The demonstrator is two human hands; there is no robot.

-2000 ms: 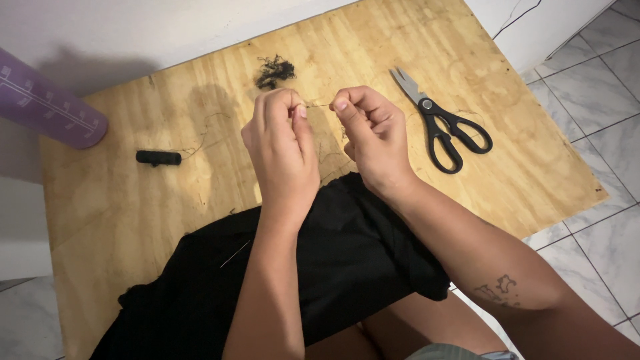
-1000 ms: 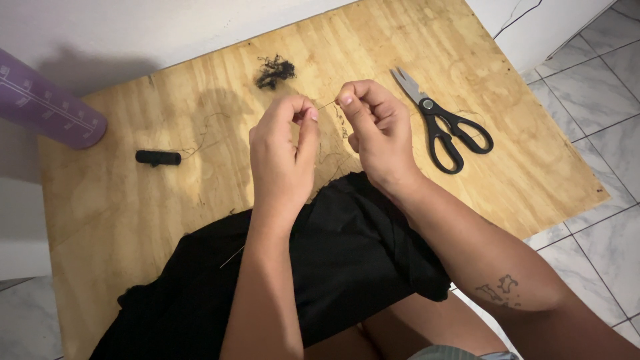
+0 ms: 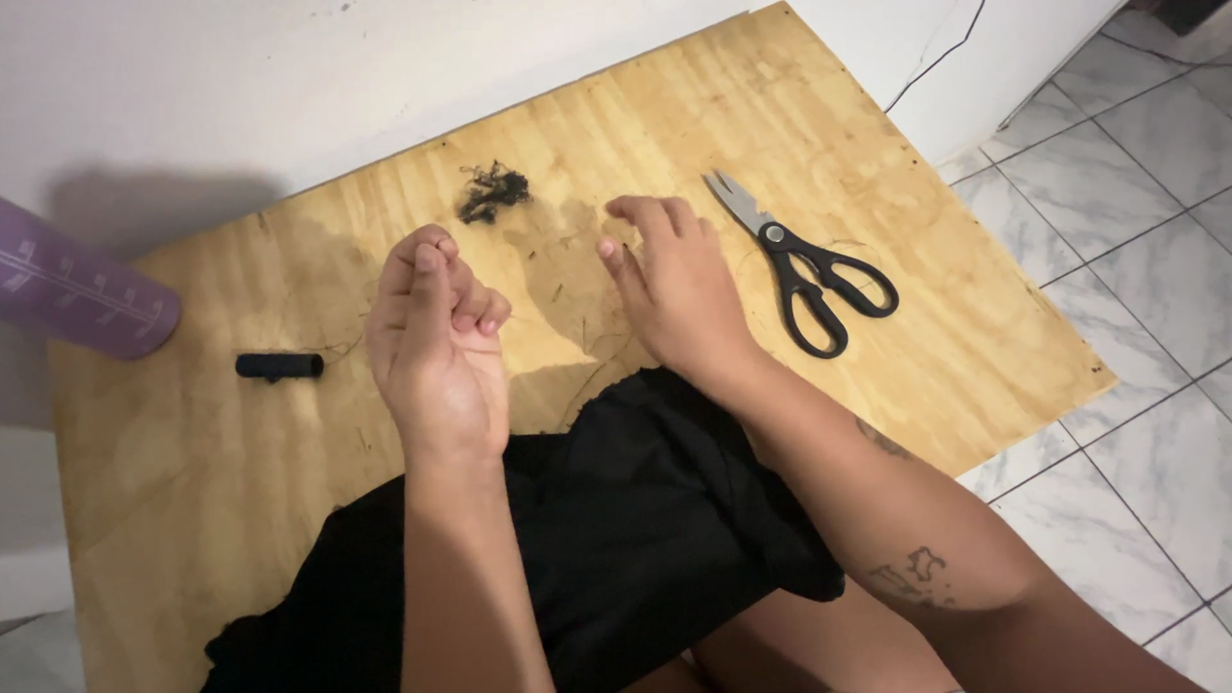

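Note:
My left hand (image 3: 433, 337) is raised over the wooden board, thumb and index fingertip pressed together; a thread between them is too fine to make out. To its right, my right hand (image 3: 674, 279) has its thumb and fingers apart, with nothing visible between them. Black cloth (image 3: 616, 520) lies across the lap and the board's near edge, under both forearms. A spool of black thread (image 3: 279, 366) rests on its side left of my left hand, a loose strand trailing from it. Black-handled scissors (image 3: 799, 260) lie right of my right hand, blades pointing up and left.
A tangle of black thread scraps (image 3: 494, 192) sits near the back of the wooden board (image 3: 962, 318). At the far left stands a purple bottle (image 3: 87, 289) with markings. A white wall (image 3: 366, 77) borders the back, and tiled floor (image 3: 1136, 318) shows on the right.
My hands have moved apart; earlier they were close together with a fine thread stretched between their fingertips. The right hand's fingers have opened. The spool, scissors and thread scraps have stayed in place.

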